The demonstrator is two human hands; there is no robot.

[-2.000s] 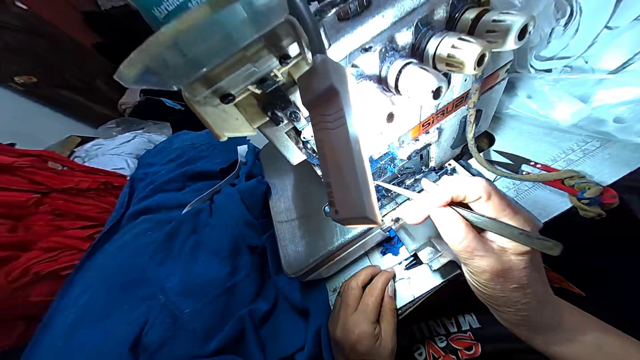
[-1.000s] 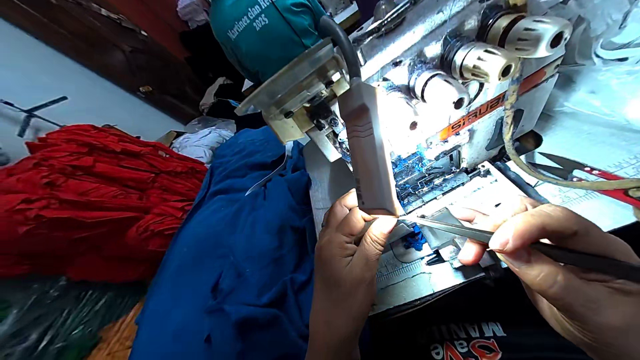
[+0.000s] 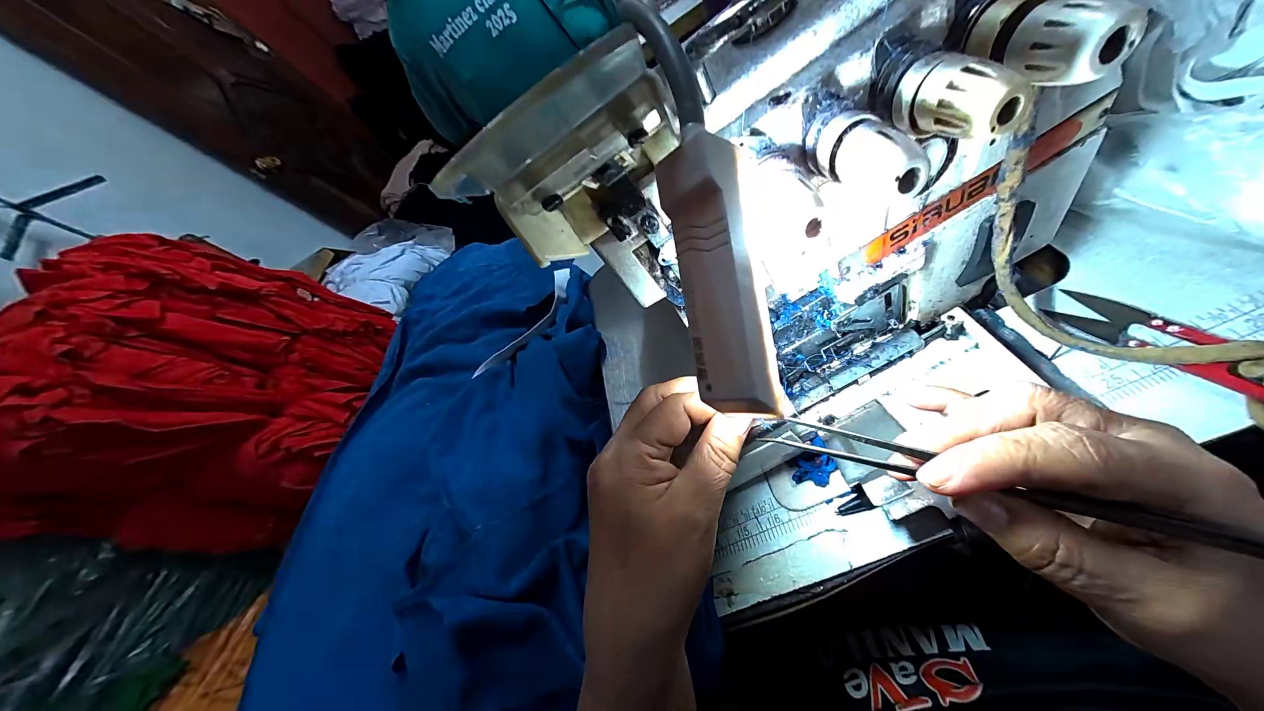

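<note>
My right hand holds a pair of metal tweezers, whose slightly parted tips point left toward my left fingers. My left hand is raised beside the foot of the lamp, thumb and fingertips pinched together; whether a thread is between them cannot be made out. Both hands are in front of an overlocker sewing machine with open looper parts covered in blue lint. A grey-brown lamp housing on a flexible neck hides the needle area. Dark blue fabric lies left of the machine, and a blue lint clump below the tweezers.
Red-handled scissors lie at the right under a beige cord. Tension knobs project from the machine's top. A pile of red garments stands at the far left, white cloth behind the blue fabric. A printed ruler strip edges the table.
My left hand has risen from the table edge to the foot of the lamp. My right hand has drawn back to the right with the tweezers. The view has shifted.
</note>
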